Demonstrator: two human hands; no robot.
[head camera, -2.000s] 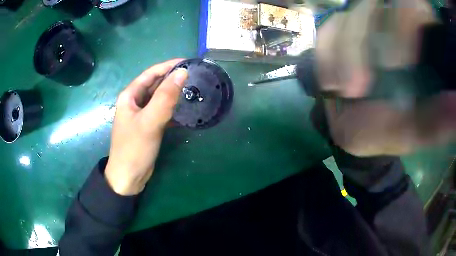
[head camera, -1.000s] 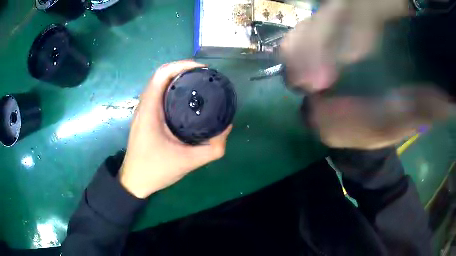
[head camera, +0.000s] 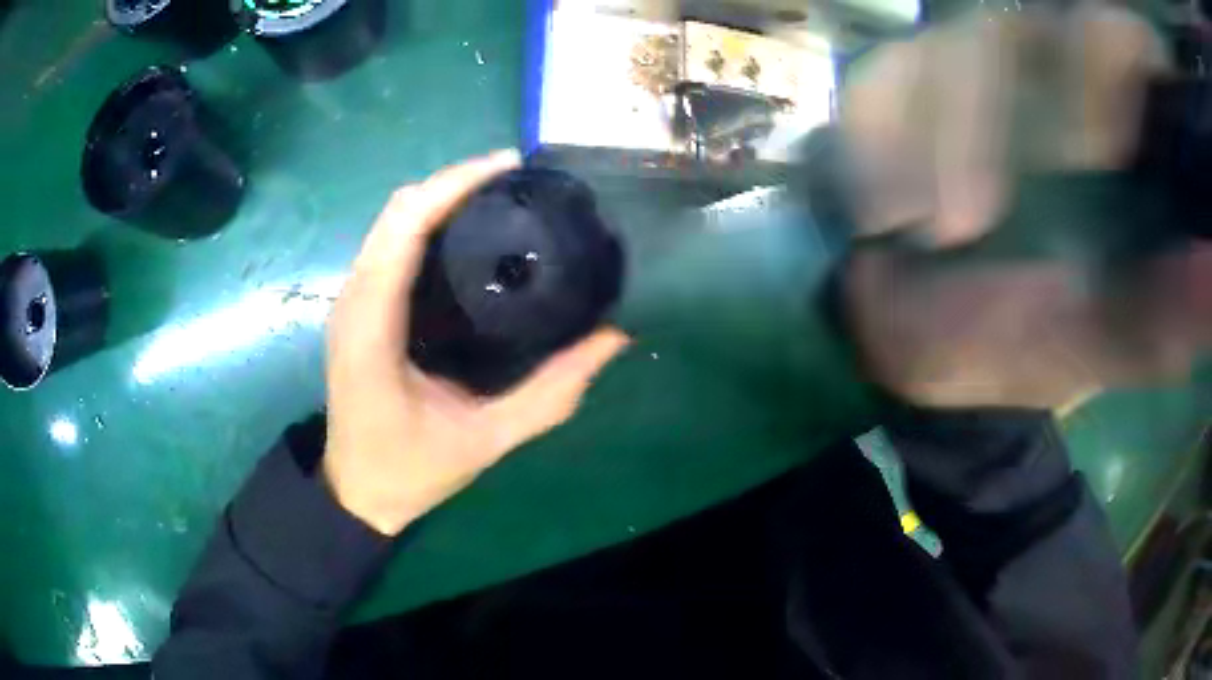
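Observation:
My left hand (head camera: 405, 359) is wrapped around a black housing (head camera: 532, 266) in the middle of the view, thumb on its near right side, fingers behind its left side. The housing's round end faces up toward me, with a dark central fitting and small shiny specks; it is slightly blurred. My right hand (head camera: 997, 226) is strongly blurred at the right, closed around a dark electric screwdriver (head camera: 1063, 213). The screwdriver's bit is too blurred to make out, and no contact with the housing shows.
A blue-and-white screw feeder (head camera: 611, 86) stands beyond the housing. Black units (head camera: 166, 153) stand on the green bench (head camera: 532, 465) at the left, one (head camera: 80, 312) near the left edge. At the top, another unit (head camera: 319, 33) has a green glow.
My left hand has shifted its grip from thumb on top to around the sides, and the housing has turned and tilted. My right hand moved left, then back right.

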